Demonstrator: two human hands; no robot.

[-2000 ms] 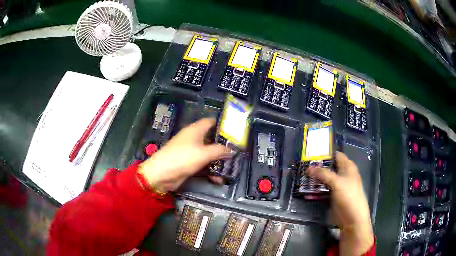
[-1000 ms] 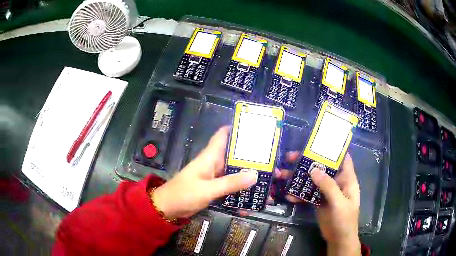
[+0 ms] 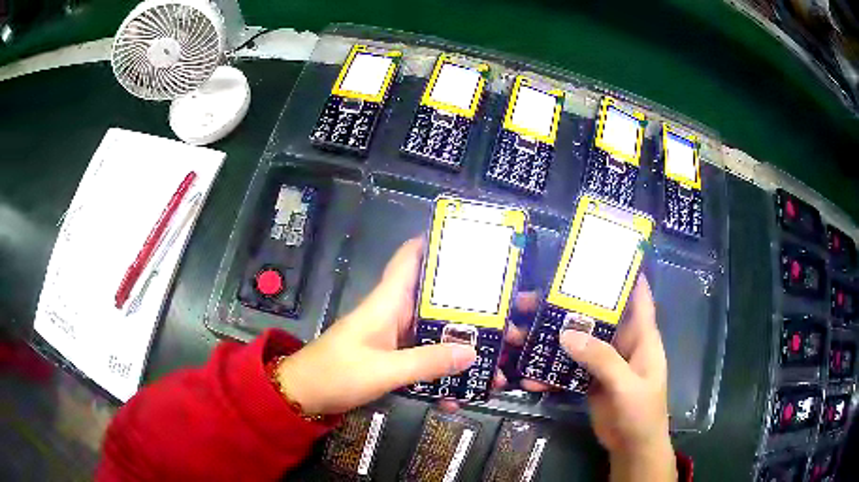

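My left hand (image 3: pixel 377 353) holds a keypad phone (image 3: pixel 473 264) upright over the tray, thumb on its centre key. My right hand (image 3: pixel 626 377) holds a second phone (image 3: pixel 601 259), tilted slightly right, thumb on its keys near the centre key. Both screens are lit white in yellow frames. The clear plastic tray (image 3: pixel 377 226) holds several face-up phones with lit screens in its far row, such as one at the far left (image 3: pixel 358 99). A face-down phone (image 3: pixel 280 247) with a red round spot lies in the near row's left pocket.
Dark brown batteries (image 3: pixel 438 452) lie below the tray. At left are white paper (image 3: pixel 89 254) with a red pen (image 3: pixel 158 235) and a thin silver pen-like tool (image 3: pixel 170 247). A white fan (image 3: pixel 170 52) stands behind. Another tray of phones (image 3: pixel 796 282) is at right. The green conveyor (image 3: pixel 565 38) runs beyond.
Both hands have brought their phones closer together and upright over the near row, after lifting them nearer the camera. The face-down phone formerly visible between the hands no longer shows. The view has shifted slightly.
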